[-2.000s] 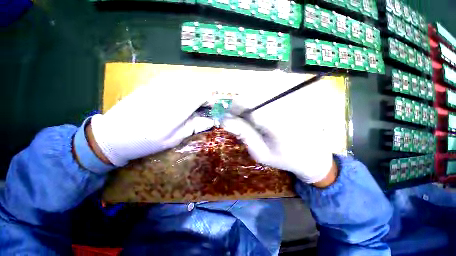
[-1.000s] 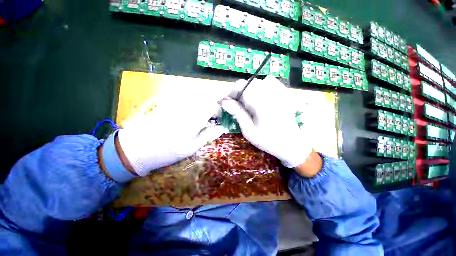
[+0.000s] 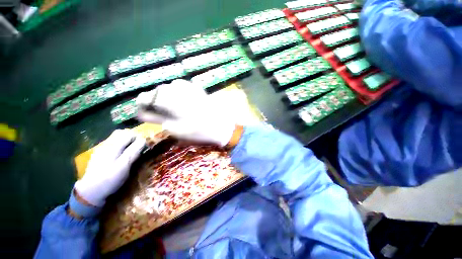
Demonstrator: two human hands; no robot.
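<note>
My left hand (image 3: 109,164), white-gloved, is over the left part of the yellow work pad (image 3: 83,161). Its thumb and fingers close on one end of a small brownish strip (image 3: 159,137), blurred and seen nearly edge-on, probably a circuit board. My right hand (image 3: 190,114), also gloved, is above the pad's far edge, with its blurred fingers just beyond the strip. A dark, thin tool (image 3: 161,110) shows along these fingers; its tip is not clear. Red-brown specks (image 3: 190,174) lie under shiny film on the pad.
Green circuit board strips (image 3: 147,78) lie in rows beyond the pad, and more (image 3: 304,71) stand in a column at right. A red tray (image 3: 332,60) holds pale strips. A person in a blue smock (image 3: 410,55) is at right. A yellow-blue object (image 3: 7,139) is at far left.
The view has swung right, bringing the neighbour in. My hands have moved apart at the finger ends, the right one toward the far edge of the pad. The green board face no longer shows between them.
</note>
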